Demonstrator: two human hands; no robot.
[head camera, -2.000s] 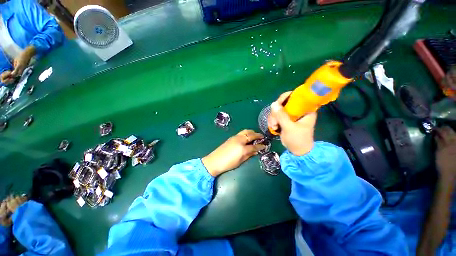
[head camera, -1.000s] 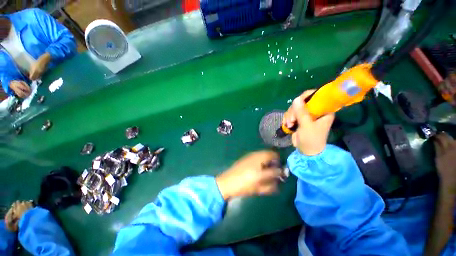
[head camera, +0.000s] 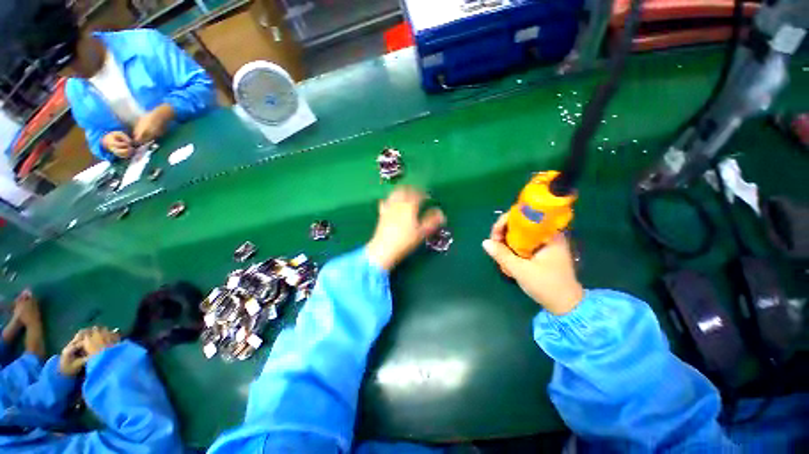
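Observation:
My right hand (head camera: 543, 266) is closed around the yellow-orange electric screwdriver (head camera: 538, 213), its dark cable rising above; its tip is hidden by the hand. My left hand (head camera: 402, 228) is blurred, fingers spread, and nothing shows in it. A silver-black module (head camera: 389, 165) lies on the green belt just beyond its fingers. Another module (head camera: 439, 239) lies on the bench just right of the left hand. A pile of modules (head camera: 253, 301) with white tabs lies left of my left forearm, with loose ones behind it.
A white fan (head camera: 268, 99) and a blue case (head camera: 497, 44) stand across the belt. Small white bits (head camera: 581, 115) lie at the upper right. Two black boxes (head camera: 703, 315) with cables are at right. A person (head camera: 137, 84) works at upper left; other hands (head camera: 89, 344) are at lower left.
My left hand has moved forward and left, and no longer holds a module. A module now lies on the belt. My right hand has turned the screwdriver more upright. The view has shifted.

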